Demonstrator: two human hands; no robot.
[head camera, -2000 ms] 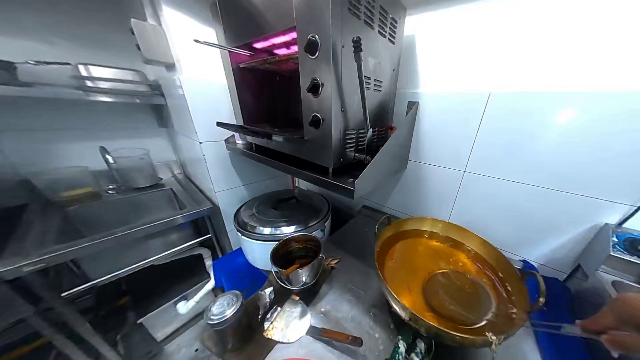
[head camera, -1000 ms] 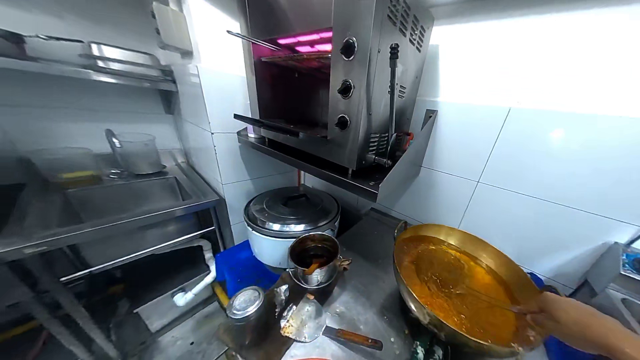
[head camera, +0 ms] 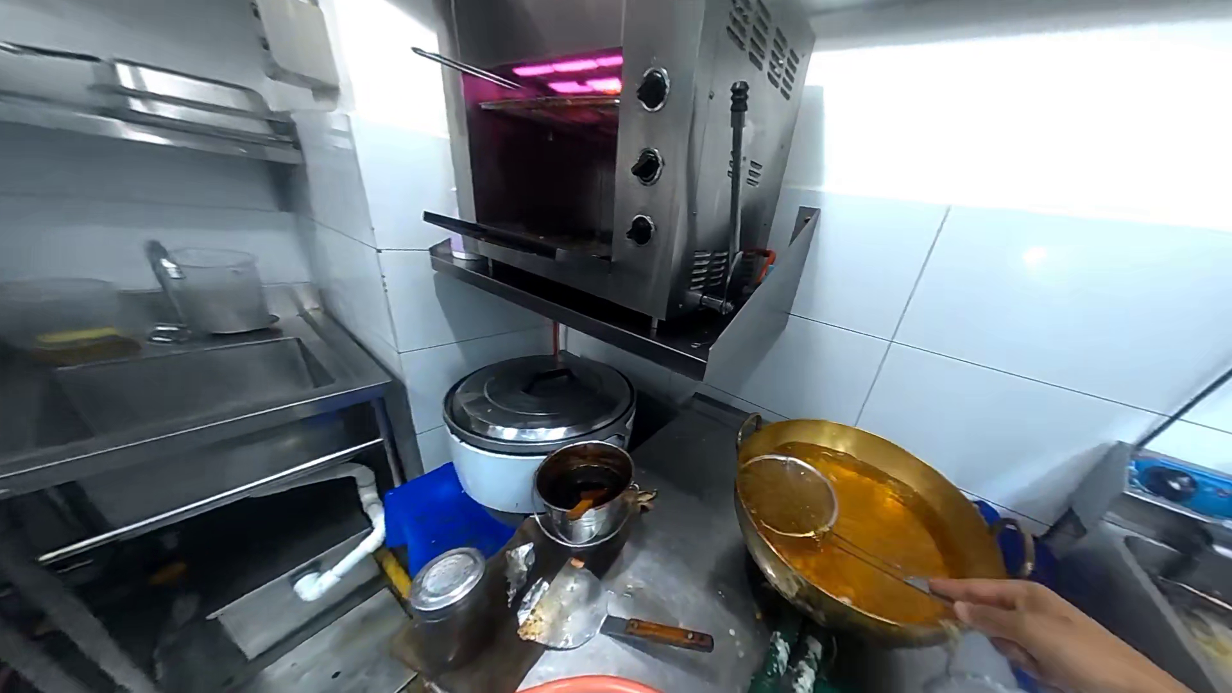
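My right hand [head camera: 1025, 621], at the lower right, grips the handle of a round wire-mesh skimmer [head camera: 789, 494]. The skimmer's mesh head lies at the left side of a large brass-coloured wok [head camera: 837, 438], over or in the golden oil [head camera: 890, 534]; how deep is hard to tell. The wok has a loop handle on each side. Left of the wok, a wide-bladed scraper with a wooden handle [head camera: 664, 633] lies on the steel counter, beside a small metal pot [head camera: 584, 491] of dark liquid. My left hand is out of view.
A lidded white rice cooker [head camera: 496, 472] stands behind the pot. Above it, a steel salamander oven [head camera: 674, 192] glows pink on a wall shelf [head camera: 577, 308]. A lidded canister [head camera: 448, 597] and the rim of an orange bowl [head camera: 589, 684] are in front. At left is a sink [head camera: 202, 385].
My right hand has come further into view from the right edge. The skimmer's head has moved to the left side of the wok. The oil, bubbly one second ago, now looks calmer.
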